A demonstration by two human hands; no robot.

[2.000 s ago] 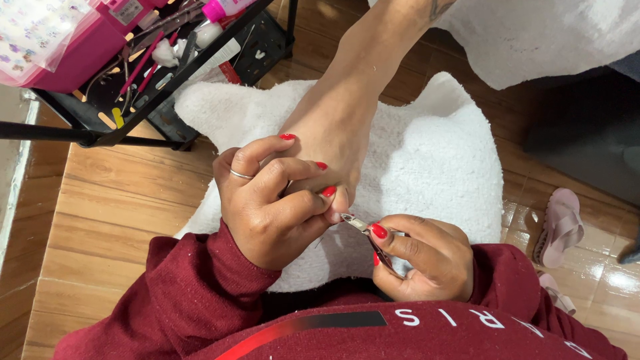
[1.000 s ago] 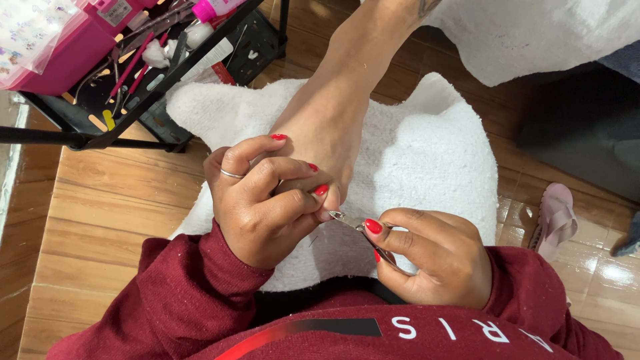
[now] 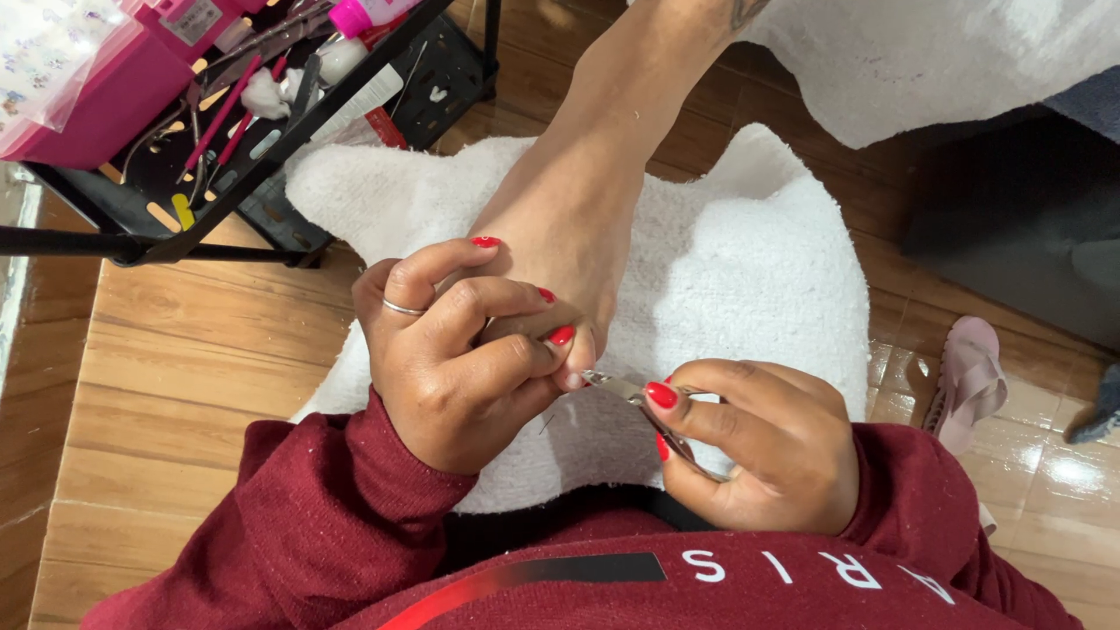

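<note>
Another person's bare foot (image 3: 569, 210) rests on a white terry towel (image 3: 752, 262) over my lap. My left hand (image 3: 464, 359), with red nails and a silver ring, wraps over the front of the foot and grips a toe at its outer side. In my right hand (image 3: 761, 437) are metal cuticle nippers (image 3: 652, 411), held between thumb and fingers. The nippers' jaws touch or nearly touch the tip of that toe, close to my left fingertips. Most of the other toes are hidden under my left hand.
On the upper left, a black cart (image 3: 201, 236) holds a pink case (image 3: 114, 96), cotton (image 3: 265, 94), tools and wooden sticks. A second white towel (image 3: 945, 61) hangs at the upper right, beside a dark piece of furniture (image 3: 1006, 219). A pink sandal (image 3: 966, 385) lies on the floor.
Both hands stay at the same toe, the left one gripping the foot throughout. My right hand has turned slightly on the nippers, with its fingers shifting a little.
</note>
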